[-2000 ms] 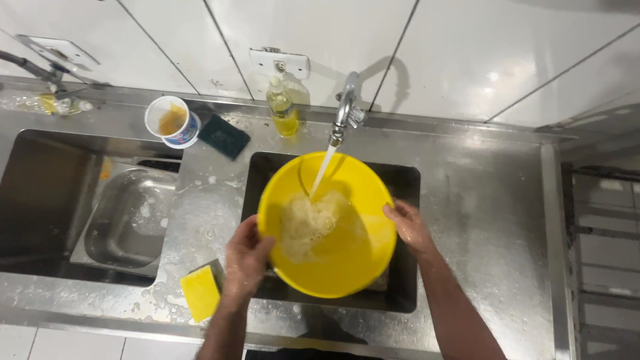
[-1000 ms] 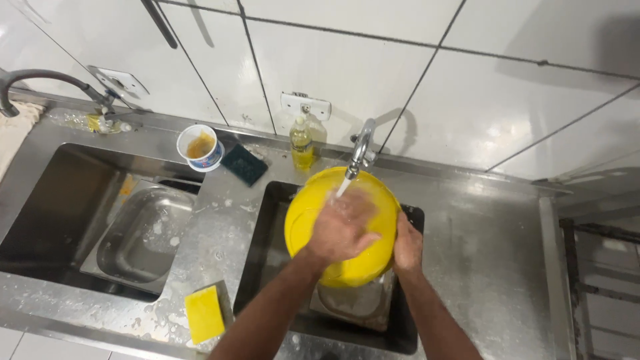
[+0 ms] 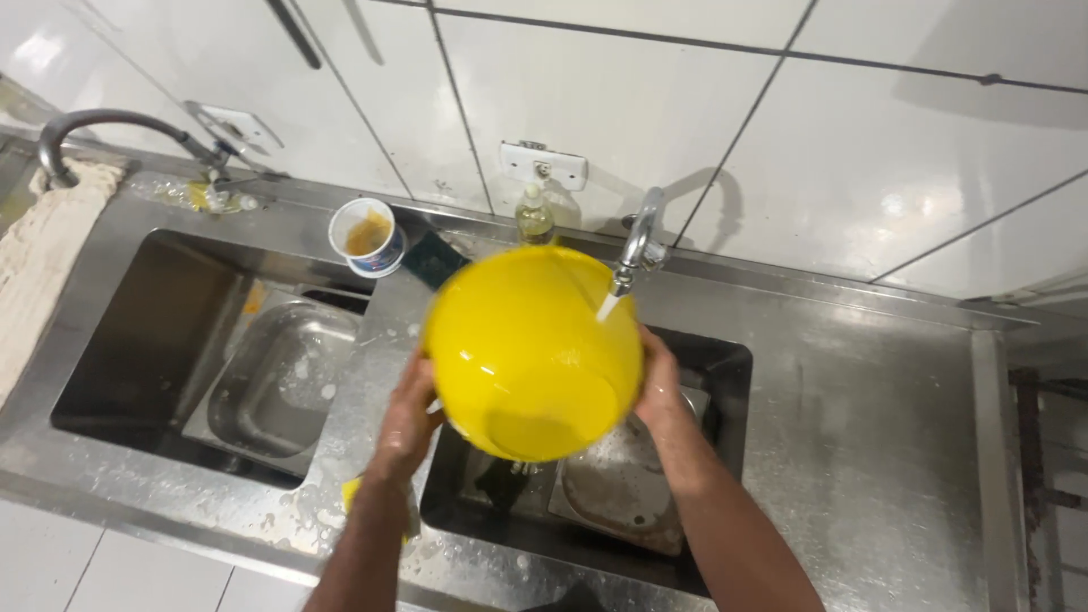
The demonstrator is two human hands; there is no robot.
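A yellow plastic bowl [image 3: 535,353] is held up over the right sink, its outer underside facing me. My left hand [image 3: 412,416] grips its left side, and my right hand [image 3: 659,378] grips its right side; some fingers are hidden behind it. Water runs from the chrome faucet [image 3: 642,238] onto the bowl's upper right part. Beneath the bowl, a metal pan [image 3: 620,493] lies in the right sink [image 3: 735,408]. A yellow sponge [image 3: 351,493] on the counter is mostly covered by my left forearm.
Behind the bowl stand a bottle of yellowish liquid [image 3: 534,217], a dark green scouring pad [image 3: 433,259] and a white tub [image 3: 367,238] with brown-yellow contents. The left sink [image 3: 127,357] holds a steel pan [image 3: 272,382]. A cloth [image 3: 42,255] lies at far left, beside a second faucet [image 3: 119,115].
My left hand has moved from inside the bowl to its left side. The bowl has been tipped over, so its outside now shows instead of its inside.
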